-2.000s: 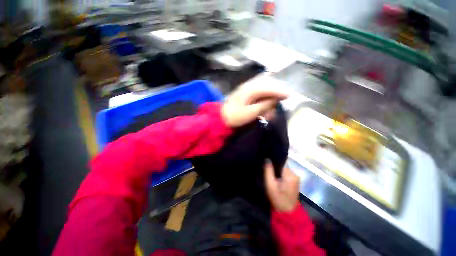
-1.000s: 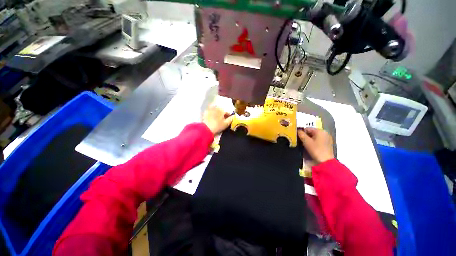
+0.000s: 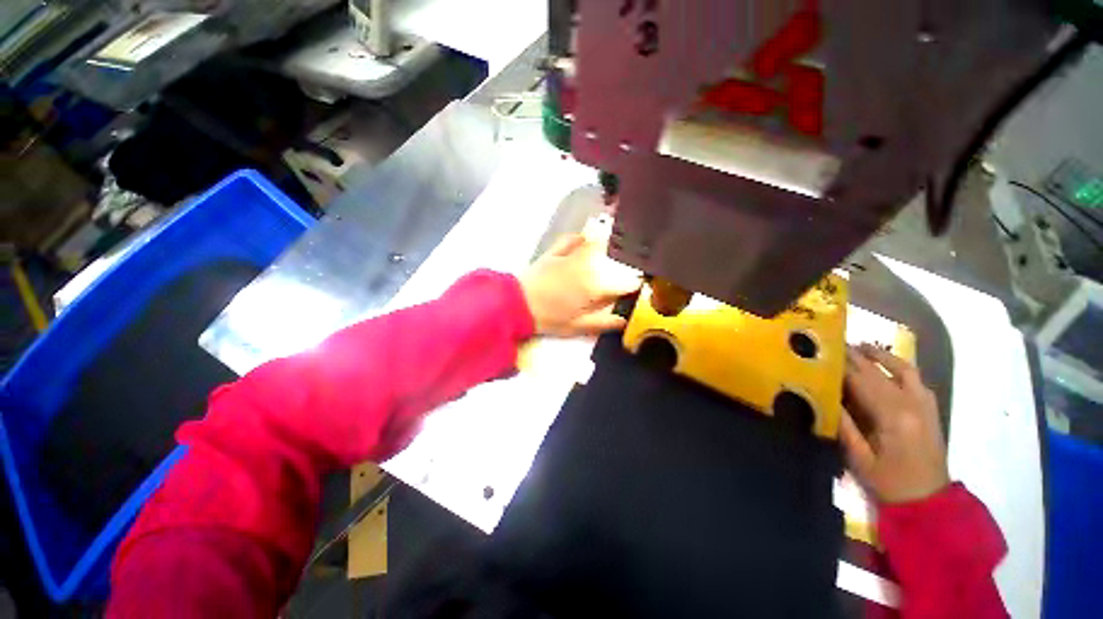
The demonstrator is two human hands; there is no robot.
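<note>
A black fabric panel (image 3: 677,508) lies flat and runs from under the yellow template (image 3: 738,351) towards my body. The template has round holes and two edge notches, with black showing in the notches. My left hand (image 3: 575,290) is at the left edge of the template, its fingertips on the panel's upper left edge and partly hidden. My right hand (image 3: 893,423) is at the right edge, fingers bent and thumb at the panel's side. The pinkish-grey machine head (image 3: 750,157) hides the back of the template.
A blue bin (image 3: 248,194) at left holds black panels. Another blue bin (image 3: 1074,508) is cut off at the right edge. A bare metal and white feed plate (image 3: 363,266) spreads around the template. A white control panel (image 3: 1076,351) is partly in view at right.
The view has moved closer to the machine head and turned. The panel went from being held in both hands near the left bin to lying at the template, hands on both sides.
</note>
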